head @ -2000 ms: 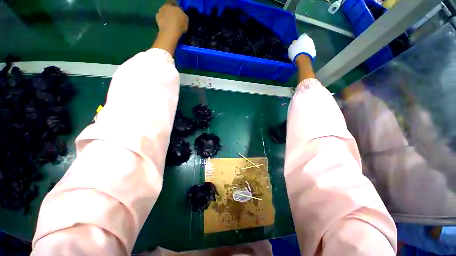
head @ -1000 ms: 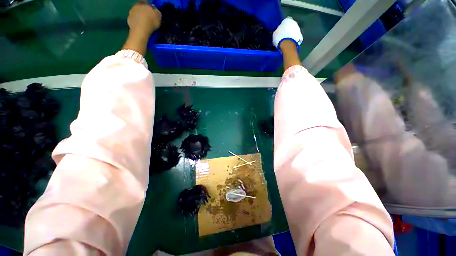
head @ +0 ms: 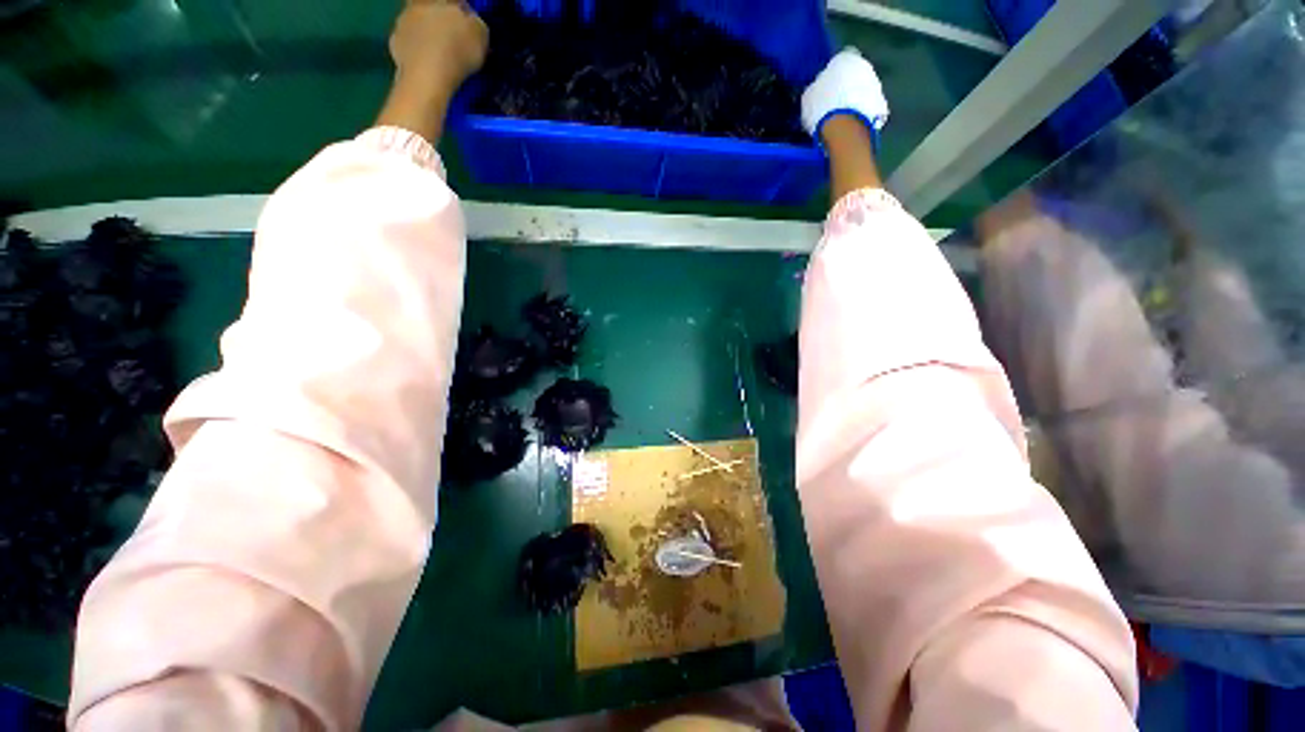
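A blue plastic tote (head: 644,160) full of black moulded parts (head: 630,72) stands beyond the pale rail on the far side of the bench. My left hand (head: 438,40), bare, is closed at the tote's left end, at the top edge of the picture. My right hand (head: 844,92), in a white knit glove with a blue cuff edge, is closed on the tote's right end. The fingertips of both hands are hidden.
A heap of black parts (head: 79,415) lies at left. Several more lie mid-bench. A cardboard mat (head: 616,629) bears a small cup (head: 684,555) and thin pale sticks (head: 704,452). A clear divider panel (head: 1145,329) and a pale metal post (head: 1002,107) stand at right.
Over the two seconds the tote and both hands have shifted left and slightly up in view, and the bench has shifted a little too. Both hands stay at the tote's ends.
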